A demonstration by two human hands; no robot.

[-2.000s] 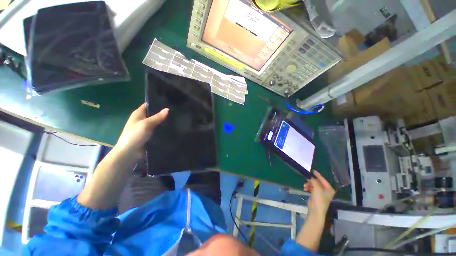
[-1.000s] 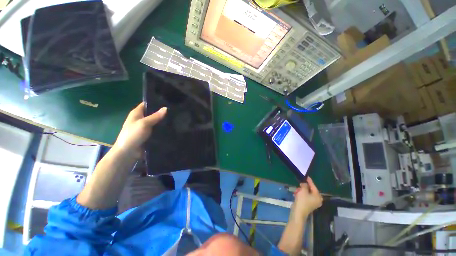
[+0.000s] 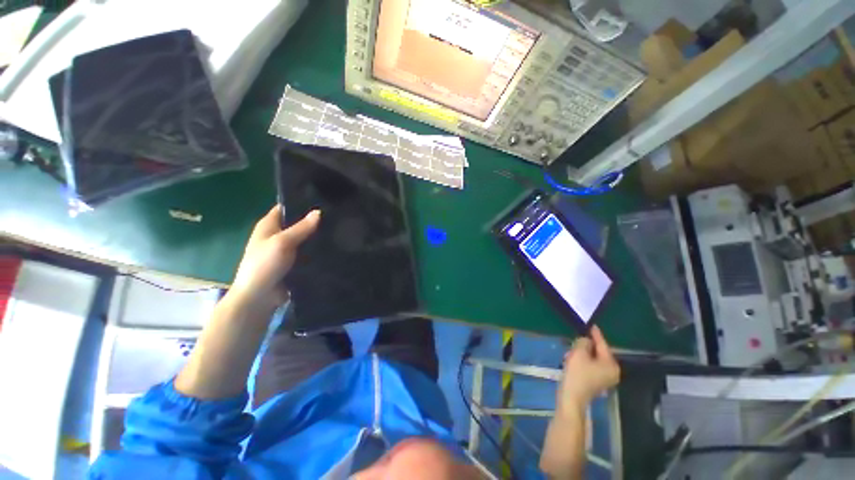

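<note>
My left hand (image 3: 272,251) grips the left edge of a large dark tablet or screen panel (image 3: 352,239), thumb on its face. The panel is unlit and overlaps the bench's front edge. My right hand (image 3: 591,366) is at the near lower corner of a lit tablet (image 3: 567,267), its fingers on that corner. The lit tablet has a dark border, a white screen and a blue box near its top. It lies tilted on the green bench (image 3: 459,281). Whether its near end is lifted, I cannot tell.
An oscilloscope (image 3: 562,89) stands at the back, with a label sheet (image 3: 370,138) in front. A bagged black panel (image 3: 145,117) lies left. A small blue piece (image 3: 436,235) lies mid-bench. A blue cable (image 3: 586,187), a clear sleeve (image 3: 653,267) and grey machines (image 3: 741,272) are at right.
The view has shifted slightly. My right hand has moved a little left along the lit tablet's near end since the first frame. My left hand keeps its hold on the dark panel.
</note>
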